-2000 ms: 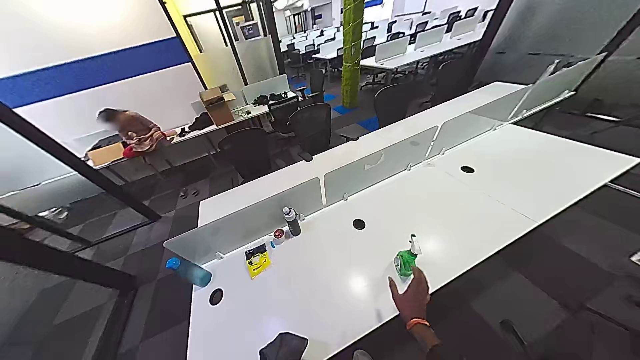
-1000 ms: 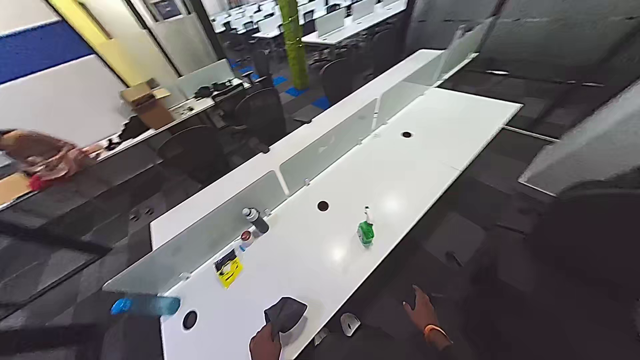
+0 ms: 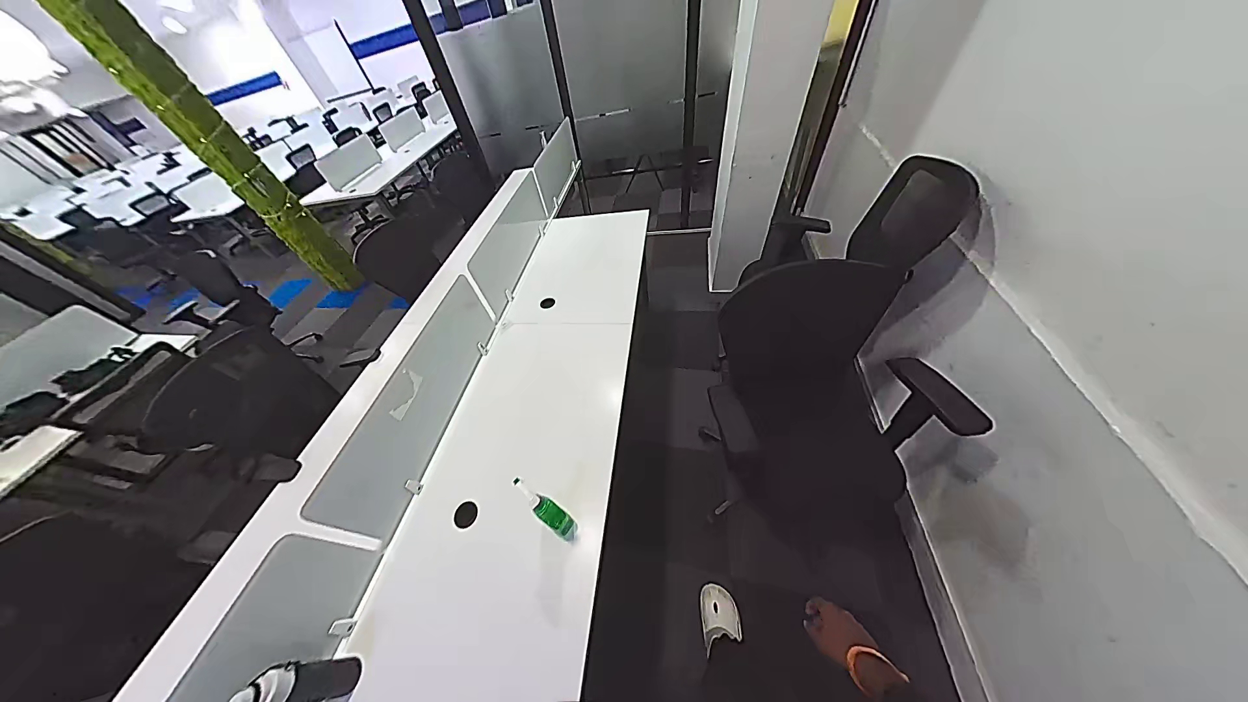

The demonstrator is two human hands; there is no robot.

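My right hand (image 3: pixel 836 632), with an orange band at its wrist, hangs low over the dark floor, right of a white shoe (image 3: pixel 721 614). Nothing shows in it, and its fingers look loosely curled. My left hand is outside the view. On the long white desk (image 3: pixel 546 409) stands a green spray bottle (image 3: pixel 554 515) with a white top, just right of a round black cable hole (image 3: pixel 466 515). At the bottom left edge of the view, a grey bottle (image 3: pixel 297 680) is partly cut off beside the frosted divider (image 3: pixel 395 439).
Black office chairs (image 3: pixel 809 380) stand between the desk and the white wall (image 3: pixel 1102 292) on the right. More chairs (image 3: pixel 239 390) are beyond the divider. A green column (image 3: pixel 224 161) rises at the left, with rows of white desks behind it.
The view has swung far to the right. My left hand, which was on a dark cloth at the desk edge a second ago, has left the view. My right hand is no longer spread near the spray bottle.
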